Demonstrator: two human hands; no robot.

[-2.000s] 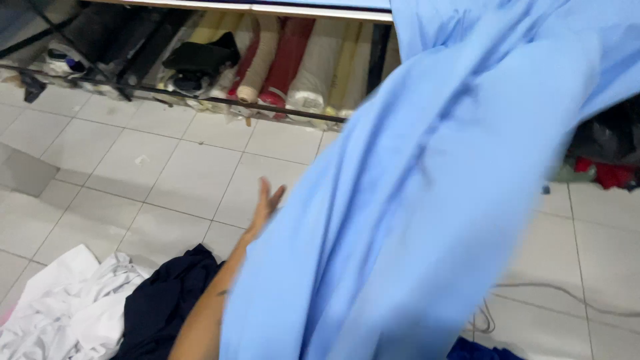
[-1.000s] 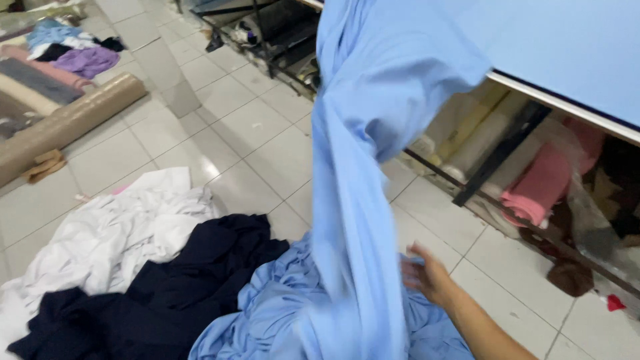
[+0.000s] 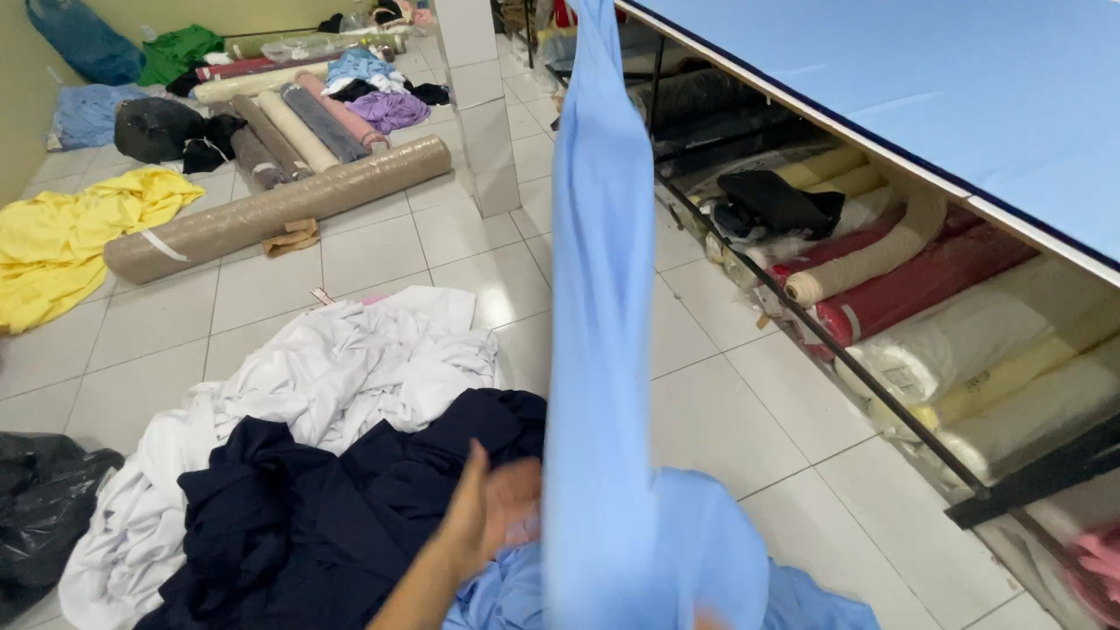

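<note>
A long strip of light blue fabric (image 3: 604, 262) hangs from the table's edge down to a blue heap (image 3: 814, 599) at the bottom. My left hand (image 3: 499, 507) is just left of the strip, blurred, fingers apart, with its fingertips at or behind the cloth; I see no grip. Only a small blurred part of my right hand (image 3: 713, 619) shows at the bottom edge, against the blue fabric; its fingers are hidden. More blue fabric (image 3: 971, 96) lies flat on the table at the upper right.
Navy fabric (image 3: 289, 516) and white fabric (image 3: 350, 367) lie heaped on the tiled floor at left, beside a black plastic bag (image 3: 44, 507). Wrapped fabric rolls (image 3: 927, 280) fill the rack under the table. A tiled pillar (image 3: 486, 131) and a long brown roll (image 3: 289, 210) stand in the way farther back.
The view has swung left from the table. The blue fabric, spread wide two seconds ago, now hangs as a narrow strip. A hand seen right of it one second ago is no longer there.
</note>
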